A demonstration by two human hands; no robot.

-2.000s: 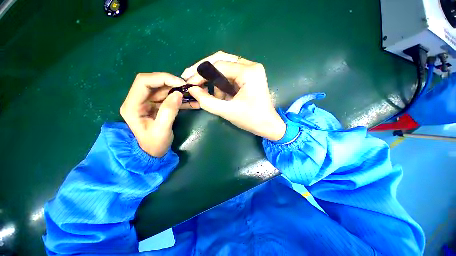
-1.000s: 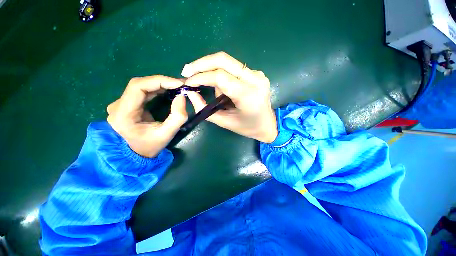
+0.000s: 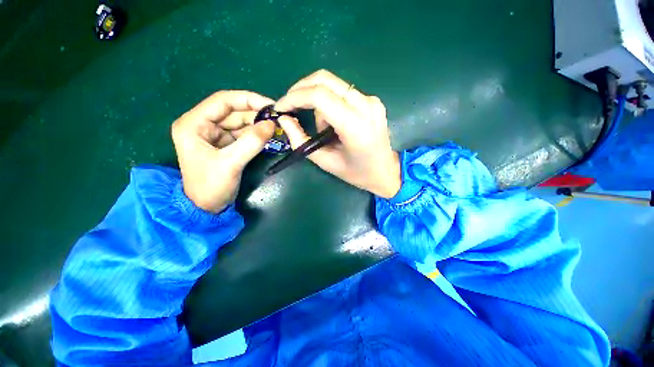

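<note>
A round black module (image 3: 275, 145) with a yellow centre is held between both hands, partly covered by fingertips. My left hand (image 3: 219, 147) grips its left side with thumb and fingers. My right hand (image 3: 344, 132) has fingertips on its upper right side and also holds slim black tweezers (image 3: 301, 152) in the palm. The tweezers slant down to the left, below the module. Whether their far end touches anything is not clear.
Another black module (image 3: 107, 23) with a yellow centre lies on the dark-green surface (image 3: 287, 236) at the upper left. A white box (image 3: 599, 43) with black and blue cables (image 3: 609, 118) stands at the upper right. Blue floor shows at the right.
The module in my hands has turned from edge-on to show more of its face. The tweezers have swung from pointing up to down-left. The waiting module has shifted left in view.
</note>
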